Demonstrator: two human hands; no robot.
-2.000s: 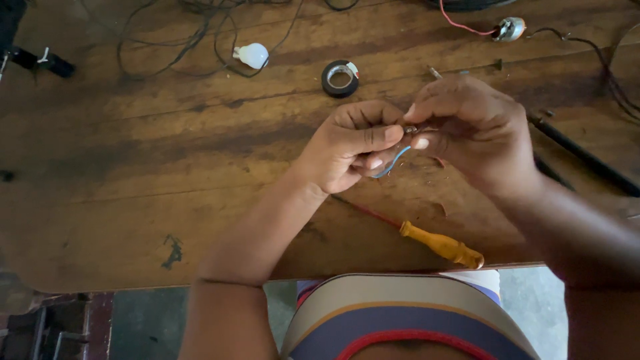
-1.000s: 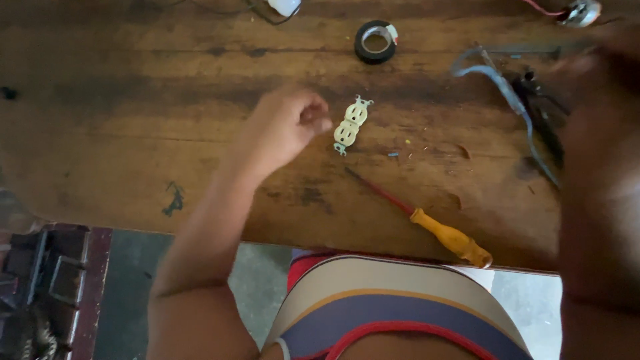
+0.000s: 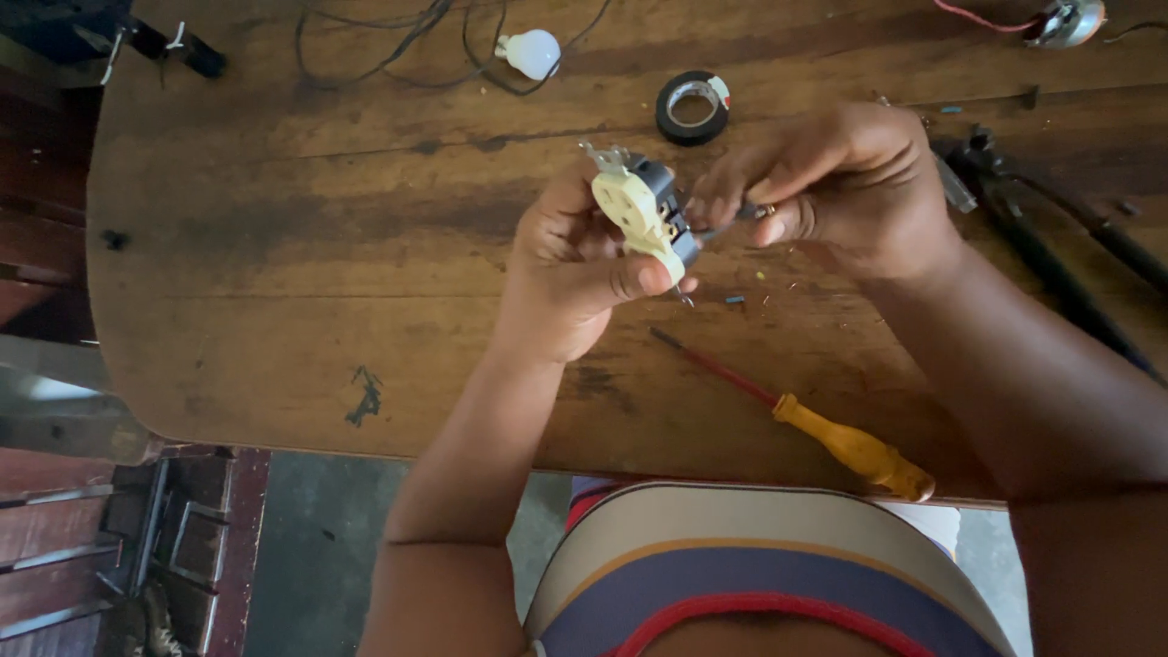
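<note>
My left hand [image 3: 570, 265] holds a duplex electrical outlet [image 3: 639, 214] above the table, its cream face turned toward me and to the left, its dark back with screw terminals to the right. Close to that back, my right hand [image 3: 830, 196] pinches a small dark piece, perhaps a wire end or screw, between thumb and fingers; its exact kind cannot be told. On the table below lies a screwdriver [image 3: 844, 438] with a yellow handle and red shaft, its tip pointing up and left. A roll of black electrical tape [image 3: 693, 109] lies beyond the hands.
A white light bulb [image 3: 531, 55] lies among dark cables [image 3: 365, 82] at the far side. Long dark-handled pliers or cutters [image 3: 1049, 246] lie right of my right hand, partly behind the forearm. A metal fitting with a red wire [image 3: 1068, 23] is at the far right. Small scraps dot the wooden table [image 3: 274, 301].
My left hand has picked up the outlet that lay on the table one second ago. My right hand has come from the right side back beside it. The view has shifted.
</note>
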